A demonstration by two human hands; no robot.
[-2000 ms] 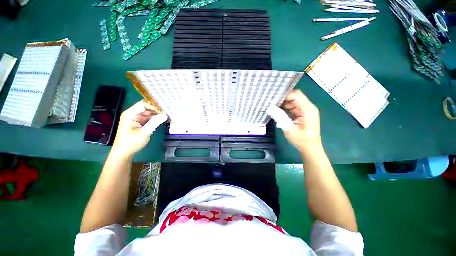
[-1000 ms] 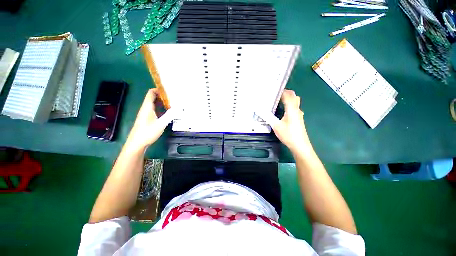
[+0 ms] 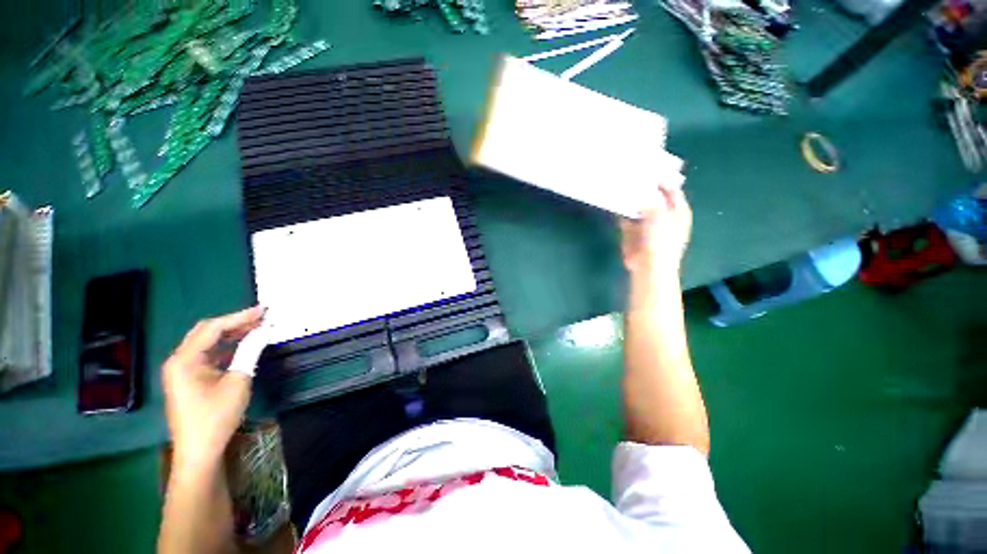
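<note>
White PCB panels lie at an angle at the upper right in the head view, blurred, with an orange-brown left edge; held panel and stack cannot be told apart. My right hand grips their lower right corner. A plain white backing plate lies on the ribbed black base. My left hand, white cover on its thumb, is at the plate's lower left corner, thumb and forefinger apart, seemingly holding nothing. Whether it touches the plate is unclear.
A smartphone and a panel stack are at left. Green PCB strips lie beyond the base, white strips and a grey-green bundle at the back. A tape roll is at right, a scrap box below the table edge.
The view has turned right. The panel has left the base and moved right with my right hand, over the angled stack. My left hand has let go of it, and the backing plate is uncovered.
</note>
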